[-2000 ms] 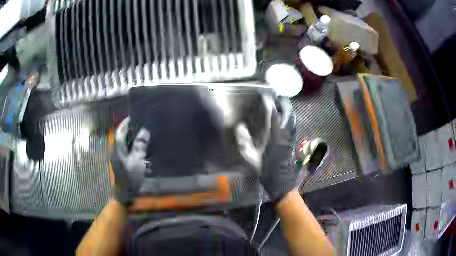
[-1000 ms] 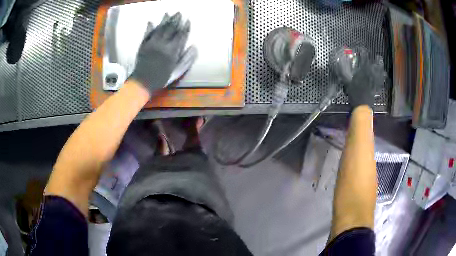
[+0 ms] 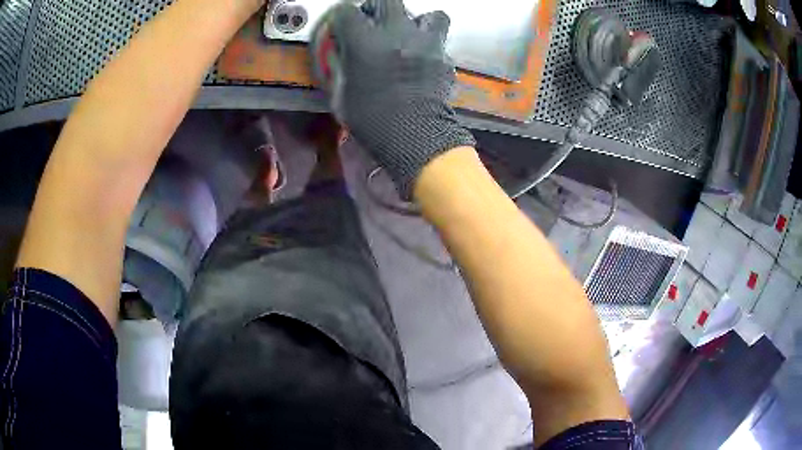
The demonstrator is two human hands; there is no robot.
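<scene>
A silver-white tablet back cover (image 3: 492,39) lies in the orange-brown holding fixture (image 3: 264,63) at the top, cut off by the picture's edge. Its camera corner shows at the near left. My right hand (image 3: 391,88), in a grey knit glove, is closed round an air sander (image 3: 325,54) at the cover's near edge; the glove hides most of the tool. My left hand is beyond the top edge; only the forearm shows. A second air sander (image 3: 607,44) rests on the bench to the right.
The perforated metal bench (image 3: 673,114) runs across the top. An air hose (image 3: 550,167) hangs over its front edge. Dark panels with orange edges (image 3: 761,132) lean at the right end. White boxes with red labels (image 3: 734,264) and a vented grey box (image 3: 633,272) stand below.
My right hand has moved left from the bench's right side to the cover, with one sander. My left hand has gone out of the top of the picture. The view has shifted.
</scene>
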